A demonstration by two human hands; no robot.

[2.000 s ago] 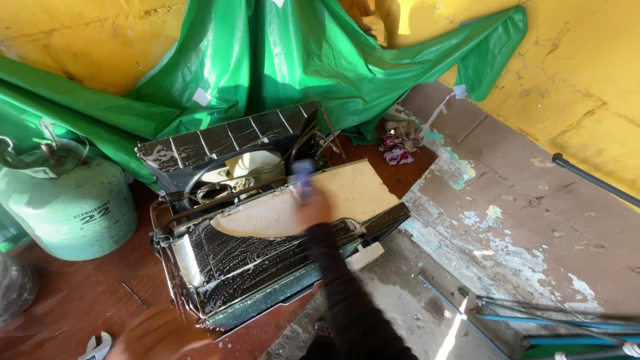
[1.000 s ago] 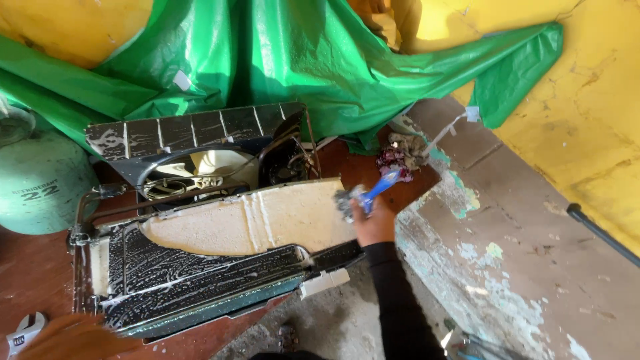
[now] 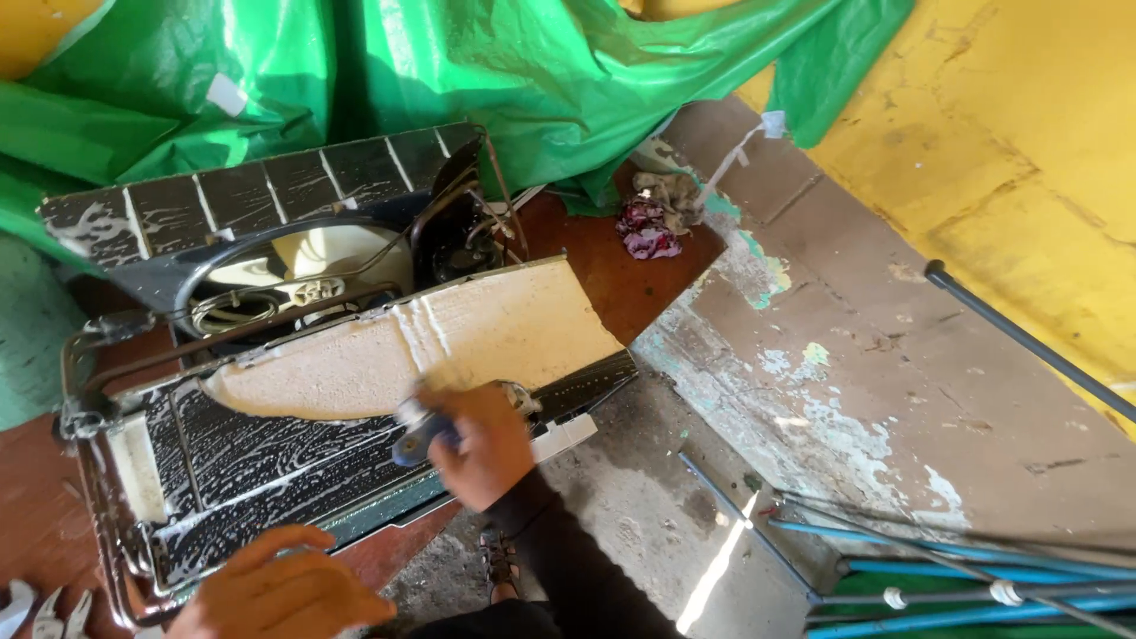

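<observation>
Blurred in part, my right hand [image 3: 484, 444] is closed on a blue-handled brush [image 3: 424, 437] over the lower edge of a cream foam insulation piece [image 3: 497, 328]. The foam lies on the black, foam-streaked housing of an appliance [image 3: 293, 470], apparently an air conditioner, with white suds lines across it. Behind the foam are a round fan opening with a pale fan [image 3: 318, 266], a coiled cable and copper pipes [image 3: 93, 479]. My left hand [image 3: 284, 586] is at the housing's front edge, fingers spread; whether it touches the edge cannot be told.
Green plastic sheeting [image 3: 550, 80] hangs behind the appliance. Crumpled rags [image 3: 652, 217] lie by the low brown wall. At the right are a dark pipe [image 3: 1029, 328] and blue tubes [image 3: 958, 568]. Pliers and a wrench [image 3: 53, 612] lie at lower left. A teal cylinder [image 3: 35, 328] stands at the left edge.
From the foam's right end a second ago, my right hand has moved left and toward me with the brush. White suds lines across the foam show since one second ago, not two seconds ago.
</observation>
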